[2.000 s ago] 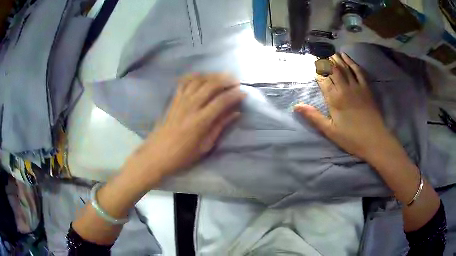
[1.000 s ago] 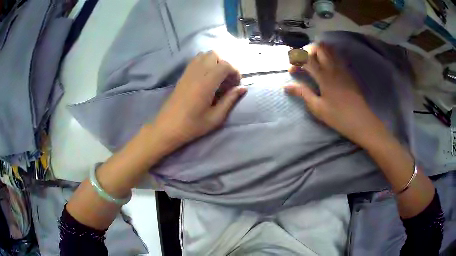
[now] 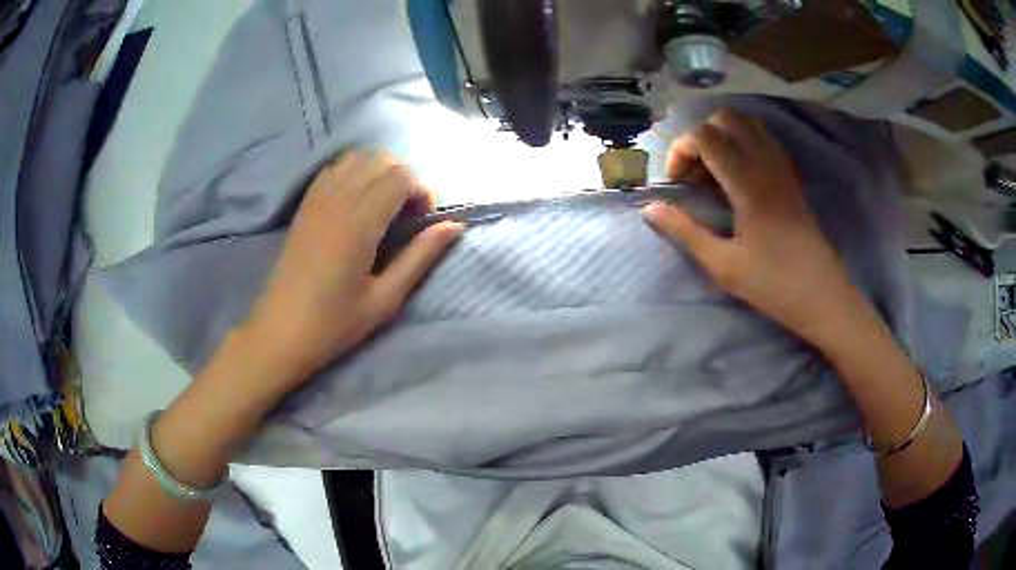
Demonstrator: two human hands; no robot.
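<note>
A blue-grey trouser panel [image 3: 579, 384] lies across the table under both hands. A finely striped piece [image 3: 518, 262] shows on it below a dark edge or fold that runs between the hands. My left hand [image 3: 345, 256] pinches this edge at its left end, thumb below and fingers above. My right hand [image 3: 758, 228] pinches the cloth at the right end, just right of a brass-coloured knob [image 3: 623, 167]. The sewing machine head [image 3: 519, 67] stands above the edge. Lamp glare hides the needle area.
A stack of grey panels [image 3: 39, 223] hangs at the left. Dark snips [image 3: 960, 245] lie on the table at the right. Brown patches [image 3: 819, 39] show at the upper right. Pale cloth [image 3: 568, 518] covers the lap. A welt pocket line [image 3: 309, 80] shows on the cloth at the upper left.
My left hand has moved from lying blurred on the cloth to pinching the edge, farther left from my right hand. The striped piece shows more widely. The view has shifted, with the machine appearing farther left.
</note>
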